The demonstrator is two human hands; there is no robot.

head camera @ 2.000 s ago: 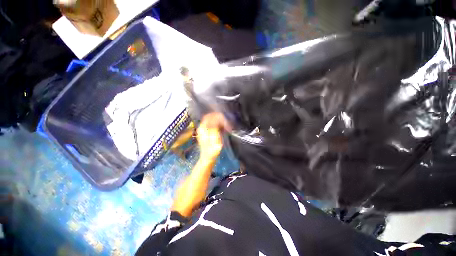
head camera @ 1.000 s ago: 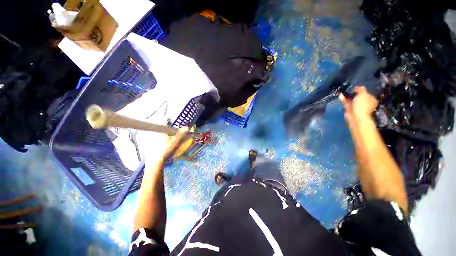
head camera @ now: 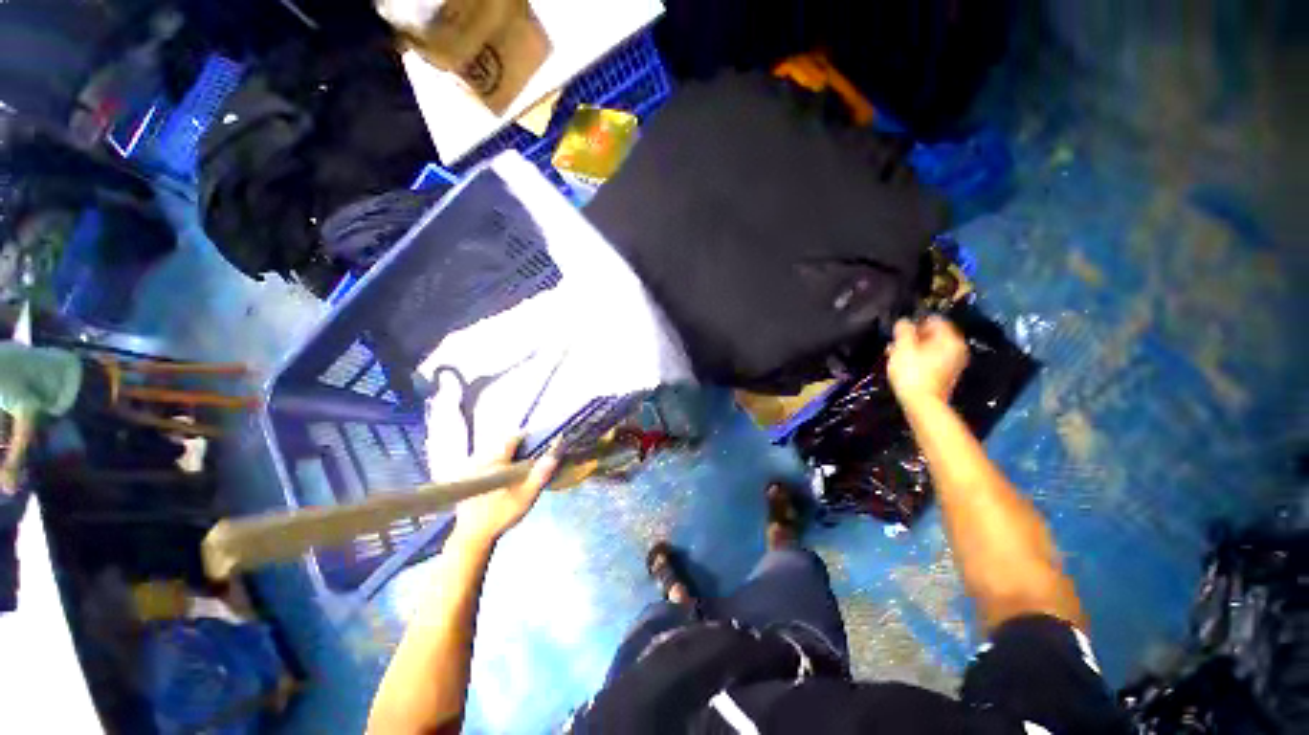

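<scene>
A tan round pole (head camera: 330,526) slants across the lower left, over the near side of a grey-blue slotted crate (head camera: 319,471). My left hand (head camera: 503,495) is closed around the pole. White cloth (head camera: 610,323) lies in the crate and drapes over its right edge. A matt black garment heap (head camera: 761,216) lies right of the crate. My right hand (head camera: 930,362), fingers curled, is at the heap's right edge; whether it grips cloth cannot be told. Shiny black film-like material (head camera: 883,460) lies just below this hand.
An open cardboard box (head camera: 481,58) stands on a white board (head camera: 596,32) behind the crate. More black clothes (head camera: 323,144) lie at upper left. Shiny black bags (head camera: 1256,603) are on the floor at lower right. A person in a green sleeve (head camera: 40,381) is at the left edge, by a white tabletop (head camera: 50,646).
The shiny black garment seen two seconds ago has left the pole area. My right hand has moved from near the bagged pile to the matt heap. The view has shifted left; the pole's end sits lower.
</scene>
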